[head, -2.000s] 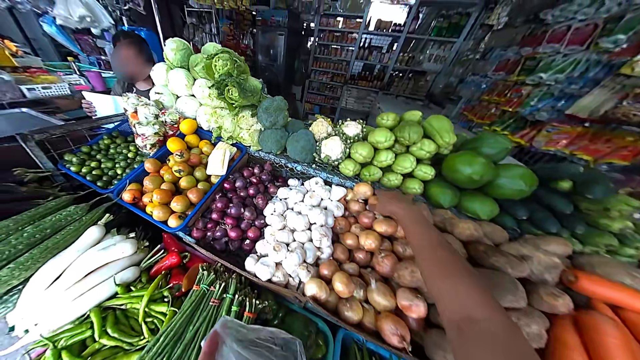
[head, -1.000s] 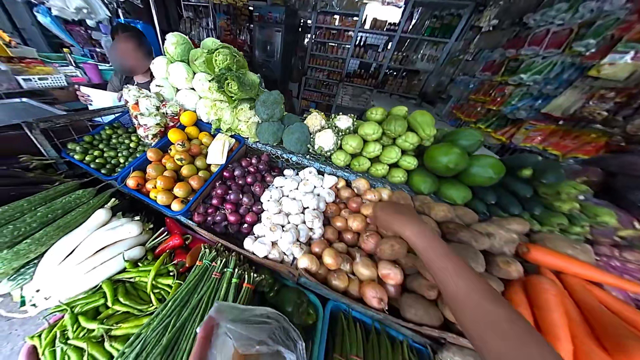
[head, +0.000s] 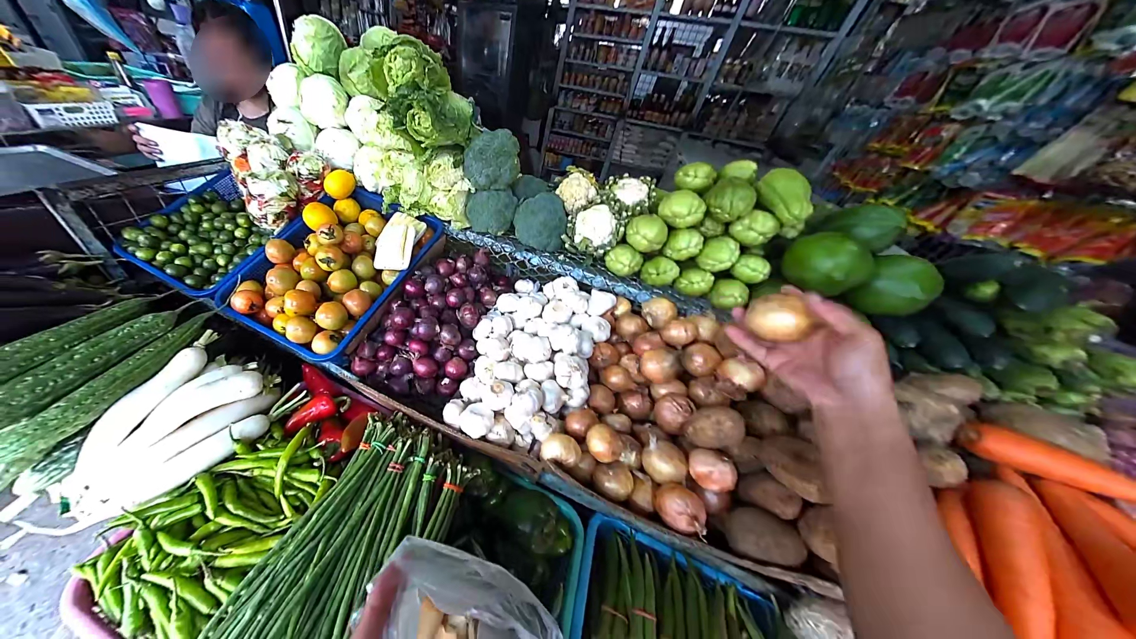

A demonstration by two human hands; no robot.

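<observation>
My right hand (head: 821, 351) is raised over the right side of the onion pile, palm up, with a yellow onion (head: 779, 318) held in its fingers. Below it lie yellow onions (head: 666, 413), and brown potatoes (head: 772, 497) are heaped beside them. White garlic bulbs (head: 530, 351) sit left of the onions, and red onions (head: 426, 328) left of the garlic. At the bottom edge, my left hand (head: 377, 603) shows only in part, against a clear plastic bag (head: 461, 595) with pale items inside. How its fingers grip the bag is mostly hidden.
Blue trays of tomatoes (head: 302, 288) and small green citrus (head: 191, 240) stand at left. Cabbages (head: 324, 98), broccoli (head: 491, 160) and chayotes (head: 682, 209) line the back. Carrots (head: 1012, 541) lie right, green chillies (head: 177, 568) front left. A person (head: 232, 71) is behind the stall.
My right hand was down on the onions in both earlier frames. Now it is lifted and turned palm up, with an onion visible in it. The plastic bag remains at the bottom edge.
</observation>
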